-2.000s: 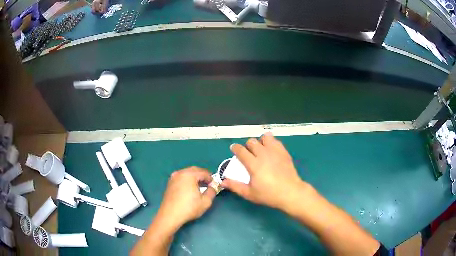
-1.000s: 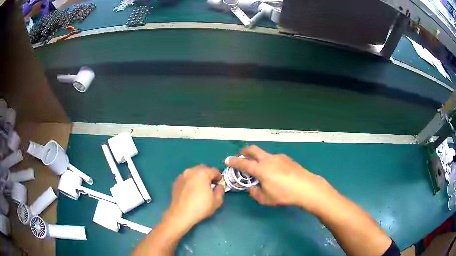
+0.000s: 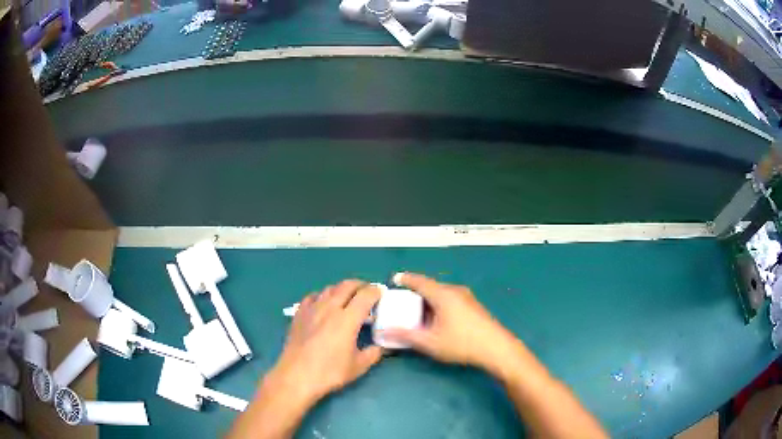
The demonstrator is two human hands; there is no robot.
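Note:
A white fan housing (image 3: 399,315) is between my hands over the middle of the green bench; its round head shows side-on. My right hand (image 3: 450,321) grips the head from the right. My left hand (image 3: 330,330) closes around the left side, where a white handle tip pokes out beyond the fingers. The join between the two hands is partly hidden by the fingers. Several loose white housings (image 3: 180,380) lie on the bench to the left of my left hand.
A brown cardboard box (image 3: 64,240) with many housings stands at the left. Beyond the pale strip (image 3: 412,235) runs the green conveyor belt (image 3: 412,176), with one white piece (image 3: 89,158) at its left end. A green metal press (image 3: 748,274) stands at the right.
The white piece on the belt has moved left towards the box. The held housing has been turned, so its head's smooth side shows, and my left hand has wrapped further round it.

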